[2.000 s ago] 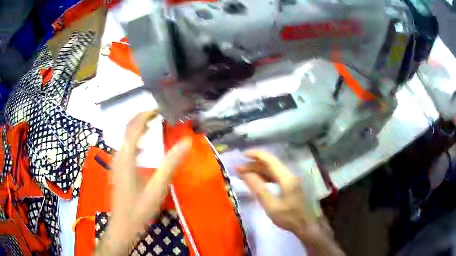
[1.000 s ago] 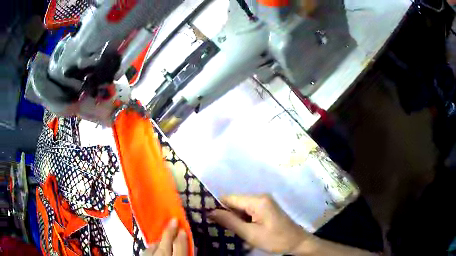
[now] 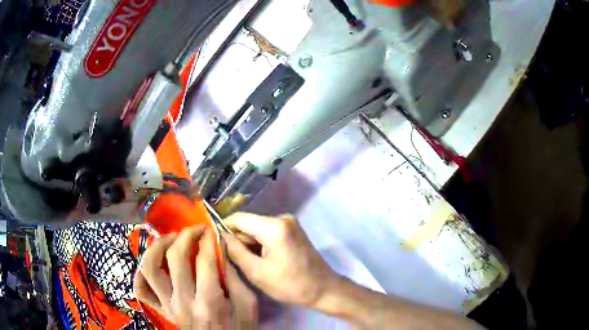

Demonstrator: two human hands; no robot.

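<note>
The orange strip [image 3: 175,214] lies under the presser foot area [image 3: 184,188] of the grey sewing machine [image 3: 77,129] and shows again behind it. My left hand [image 3: 194,277] lies on the strip just in front of the needle area, fingers bent and pressing on it. My right hand [image 3: 274,254] is to its right, thumb and forefinger pinching the pale seam edge [image 3: 216,216] close to the foot. The needle tip is hidden. The patterned layer under the strip is mostly hidden by my hands.
The cylinder arm [image 3: 310,116] runs to the upper right, with a dark slide plate [image 3: 258,106]. A heap of orange and patterned pieces [image 3: 100,264] lies at the lower left. The white table [image 3: 400,219] has a worn corner at the right. Loose threads lie on it.
Both hands have moved up the strip towards the needle. More of the orange strip now shows behind the foot, and the patterned part in front is no longer visible between the hands. The view is closer.
</note>
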